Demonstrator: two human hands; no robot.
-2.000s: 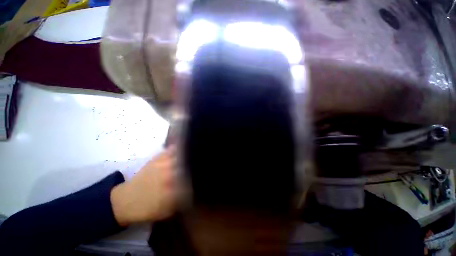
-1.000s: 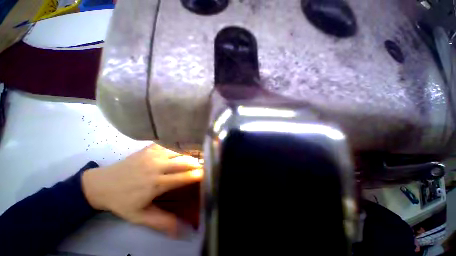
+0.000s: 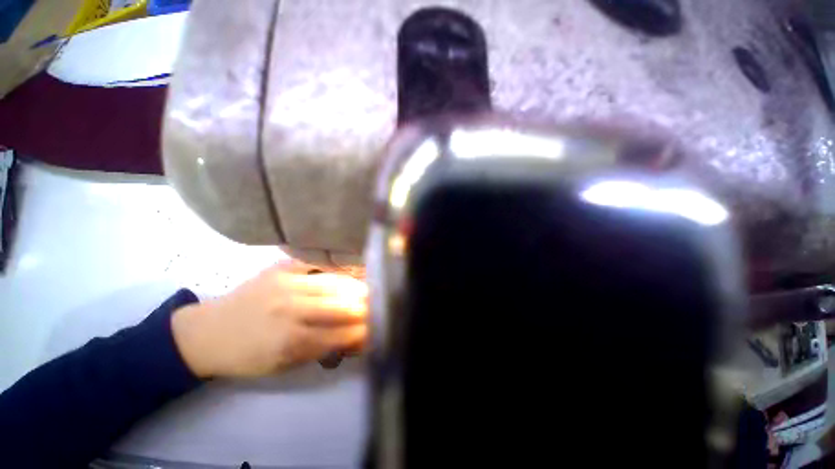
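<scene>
The off-white sewing machine head [image 3: 320,137] fills the upper middle of the view. A shiny metal guard [image 3: 389,247] with a large dark inside stands close in front of it and hides the needle area. My left hand [image 3: 284,321] is left of the guard, in the bright lamp glow, fingers bent and their tips hidden behind it. A small dark bit shows under the fingers; I cannot tell if the hand holds it. My right hand is not in view. A maroon fabric piece [image 3: 92,126] lies at the upper left.
The white table [image 3: 101,238] spreads to the left. A yellow bin [image 3: 92,14] is at the far left edge. A dark-edged stack [image 3: 7,201] sits at the left rim. A tray of small metal parts [image 3: 801,346] is at the right, with a basket partly seen below.
The view has shifted, and the guard looks larger and further right. My left hand has moved slightly right, its fingers drawn in. The maroon piece seen under it a second ago is mostly hidden.
</scene>
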